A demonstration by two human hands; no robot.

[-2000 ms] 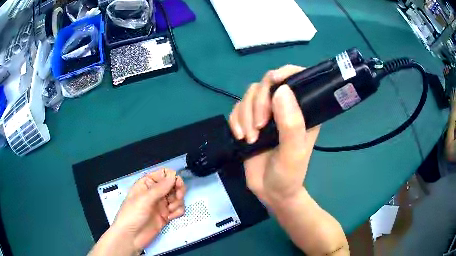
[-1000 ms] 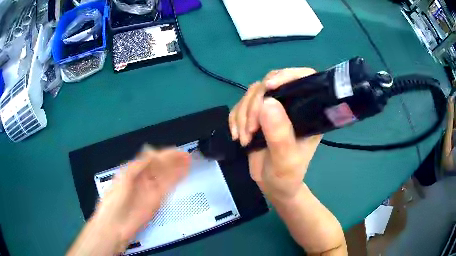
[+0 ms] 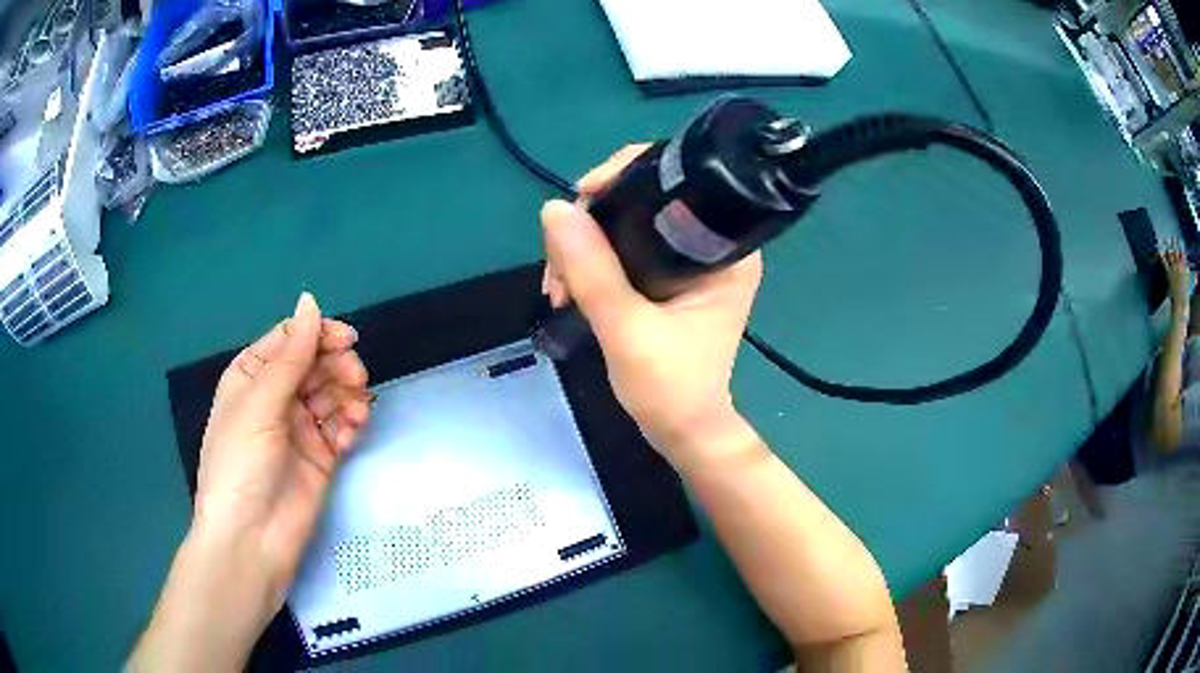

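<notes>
The silver laptop bottom cover (image 3: 448,460), with dotted vents and black rubber feet, lies on the black foam work mat (image 3: 645,487). My right hand (image 3: 658,302) grips the black electric screwdriver (image 3: 698,197), tilted with its lower end at the cover's far right corner; the bit tip is hard to see. My left hand (image 3: 292,421) is over the cover's left part, fingers curled with thumb and fingertips close together. Whether a small screw is between the fingertips I cannot tell.
The screw tray (image 3: 382,90), a clear screw tub (image 3: 211,142) and the blue parts bin (image 3: 204,59) stand at the far left. A label sheet (image 3: 50,270) curls at left. The foam sheet stack (image 3: 724,37) lies at the back. The cord loops right. Another person's arm (image 3: 1169,355) shows far right.
The screwdriver has moved left and become steeper, its lower end now at the cover's far right corner. My left hand has moved left, away from the screwdriver's lower end.
</notes>
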